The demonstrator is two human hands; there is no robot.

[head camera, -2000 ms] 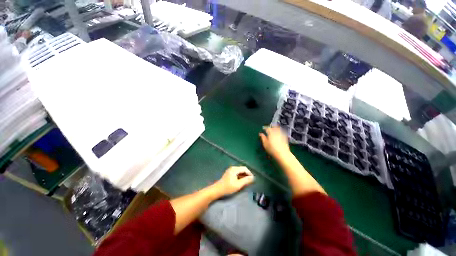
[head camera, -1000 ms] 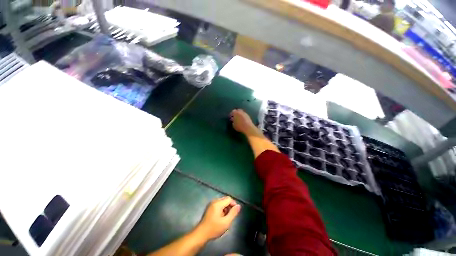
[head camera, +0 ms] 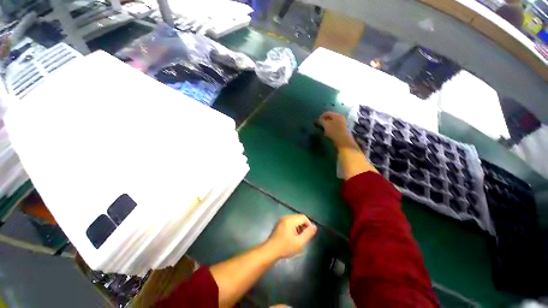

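My left hand (head camera: pixel 293 235) is closed around a small black part, of which only a dark bit shows between the fingers. My right hand (head camera: pixel 333 127) reaches over the green mat (head camera: pixel 282 144), left of the translucent blister tray; its fingertips are pinched around something small and dark, too small to make out. The translucent blister tray (head camera: pixel 414 161) holds rows of black parts in its pockets. A black blister tray (head camera: pixel 514 222) lies against its right side. A small dark part (head camera: pixel 337 266) lies near the front edge, below my left hand.
A tall stack of white foam trays (head camera: pixel 132 144) stands at left with two black rounded pieces (head camera: pixel 122 208) on top. Crinkled clear bags (head camera: pixel 277 66) lie behind it. White foam sheets (head camera: pixel 366 81) lie at the back under the shelf (head camera: pixel 414 27). A carton of shiny bags is below left.
Since two seconds ago, my right hand has reached farther back over the mat, beside the dark heap. My left hand stays closed near the front. The view has shifted and returned.
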